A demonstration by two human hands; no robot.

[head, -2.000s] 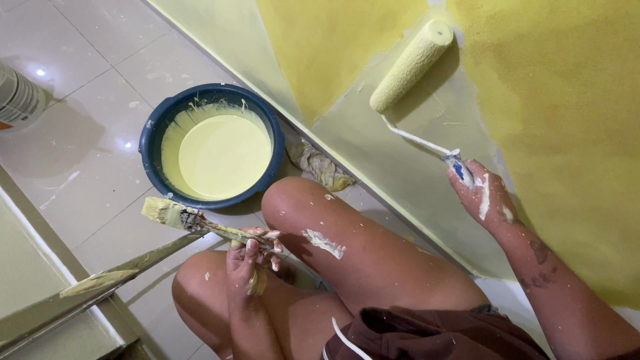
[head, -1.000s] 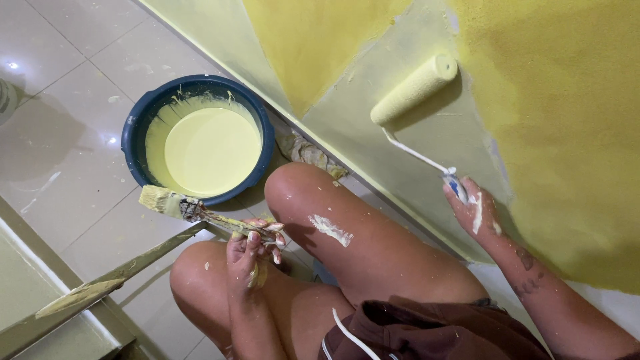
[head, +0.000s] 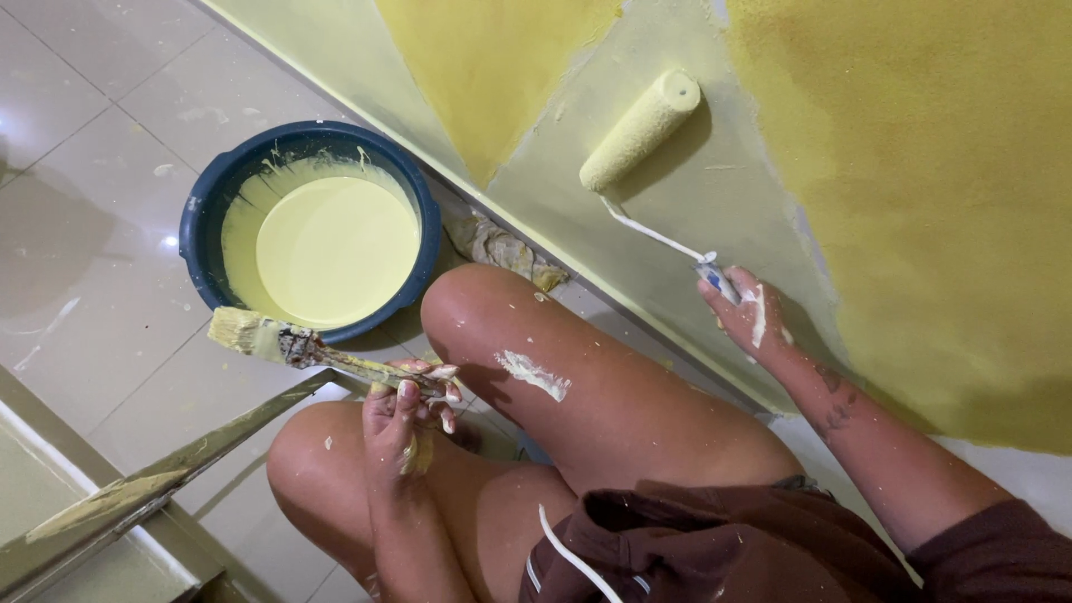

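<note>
My right hand [head: 749,314] is closed around the handle of a paint roller [head: 643,130]. The roller's sleeve, coated in pale yellow, lies against or very close to the grey-green part of the wall [head: 712,180]. Above my bent knee, my left hand [head: 410,410] holds a paint-crusted brush [head: 285,342] by its handle, bristles pointing left. Just beyond the bristles stands a blue plastic basin [head: 427,226] on the floor, with pale yellow paint [head: 339,251] inside and streaks on its inner wall. Dried paint marks both hands.
Darker yellow painted areas [head: 938,218] flank the grey-green part of the wall. A crumpled, stained rag [head: 502,247] lies between basin and wall base. At lower left a paint-smeared bar [head: 167,477] reaches toward my left knee. Paint spots mark the floor tiles [head: 126,276].
The roller has shifted slightly on the wall, still in my right hand. My left hand keeps hold of the brush. A container at the far left edge has gone out of view.
</note>
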